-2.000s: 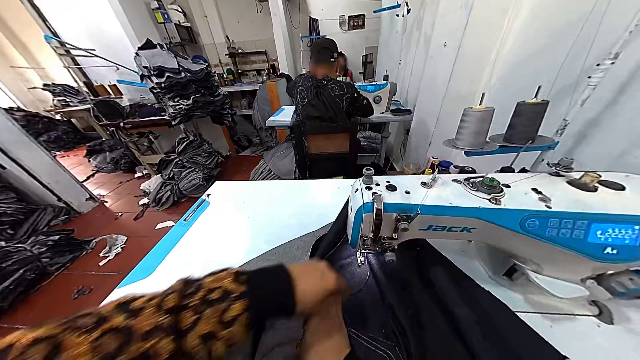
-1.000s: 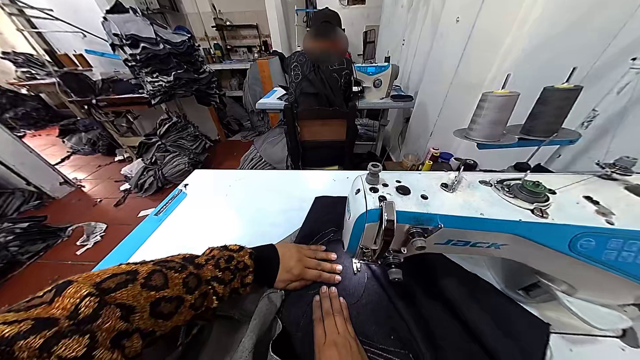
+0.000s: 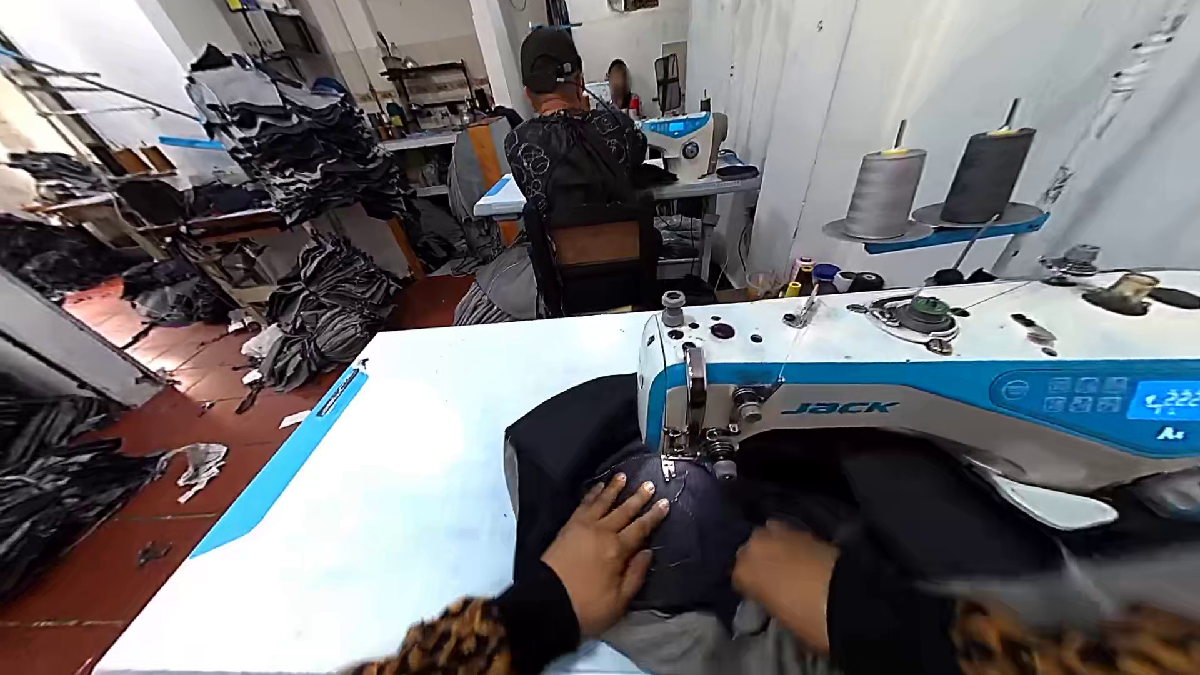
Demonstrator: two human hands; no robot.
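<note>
A Jack industrial sewing machine (image 3: 844, 403) stands on a white table. Under its presser foot (image 3: 668, 467) lies a dark denim garment (image 3: 572, 431), with stitch lines and a lighter lit patch near the needle. My left hand (image 3: 609, 548) rests on the cloth, just left of and in front of the foot, its fingers spread. To the right, my right hand (image 3: 786, 572) is blurred, its fingers curled down at the fabric; whether they pinch it is unclear. Grey cloth (image 3: 675, 642) hangs over the table's near edge between my wrists.
Two thread cones (image 3: 886, 192) stand on a holder behind the machine. Small spools (image 3: 825, 274) sit at the table's back edge. Ahead, a person (image 3: 577, 150) sits at another sewing machine (image 3: 684, 145). Stacked garments (image 3: 291, 141) and bundles (image 3: 328, 309) lie at the left.
My right hand has moved right from beside my left hand. More dark cloth now lies left of the needle than a second ago. The seated person's head has turned away.
</note>
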